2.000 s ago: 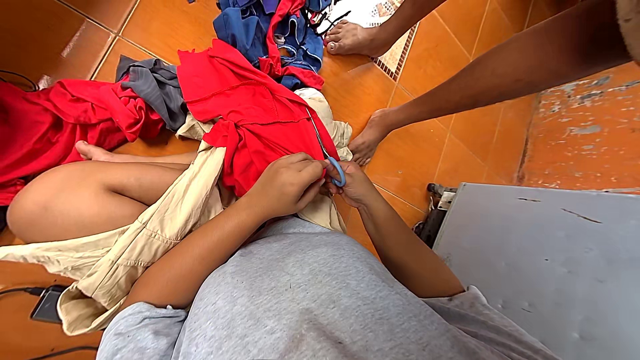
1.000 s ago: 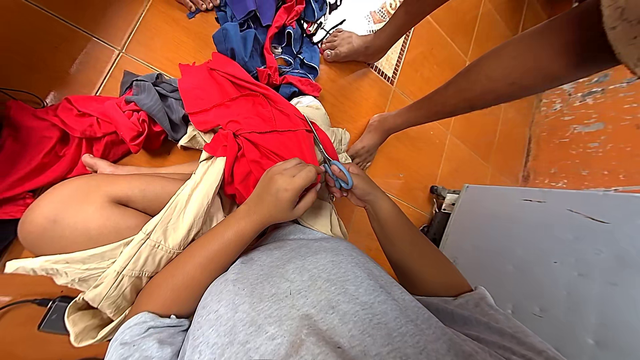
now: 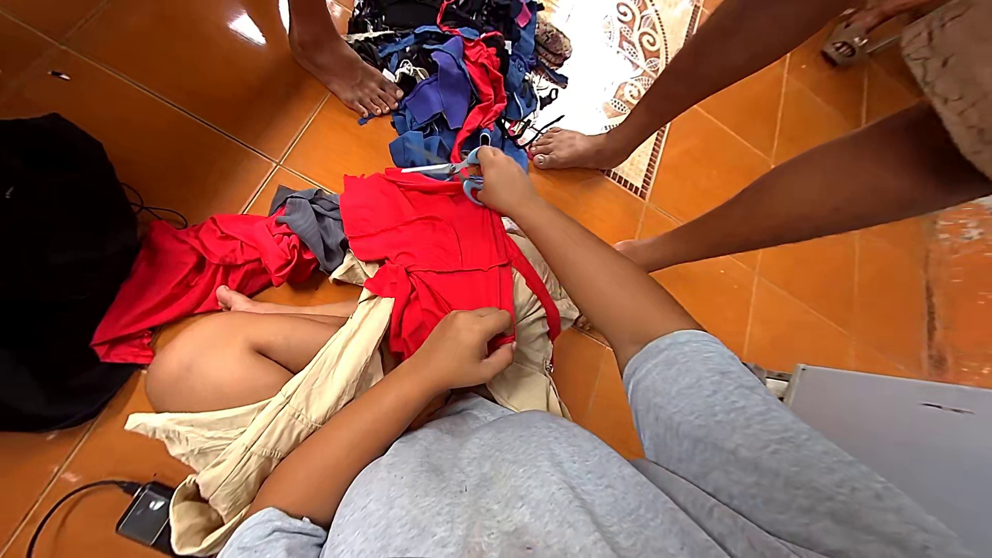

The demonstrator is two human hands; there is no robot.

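My right hand point(image 3: 502, 180) holds scissors with blue handles point(image 3: 472, 186) at the far edge of a red cloth point(image 3: 434, 240). The blades point left and look parted over the cloth's top edge. My left hand point(image 3: 465, 349) pinches the near right edge of the same cloth, close to my body. The red cloth lies over my lap, on beige fabric point(image 3: 535, 364). A narrow red strip point(image 3: 539, 291) curves along its right side. Whether the strip is joined to the cloth I cannot tell.
A heap of blue, black and red fabric scraps point(image 3: 446, 85) lies ahead on the tiled floor, between other people's bare feet. Red cloth point(image 3: 209, 263), grey cloth point(image 3: 314, 221) and a black bag or cloth point(image 3: 62, 263) are on the left. A corded black device point(image 3: 147, 511) sits lower left.
My right hand has moved with the scissors away from my left hand, out to the far edge of the red cloth. The view has shifted, and the black thing at the left shows more.
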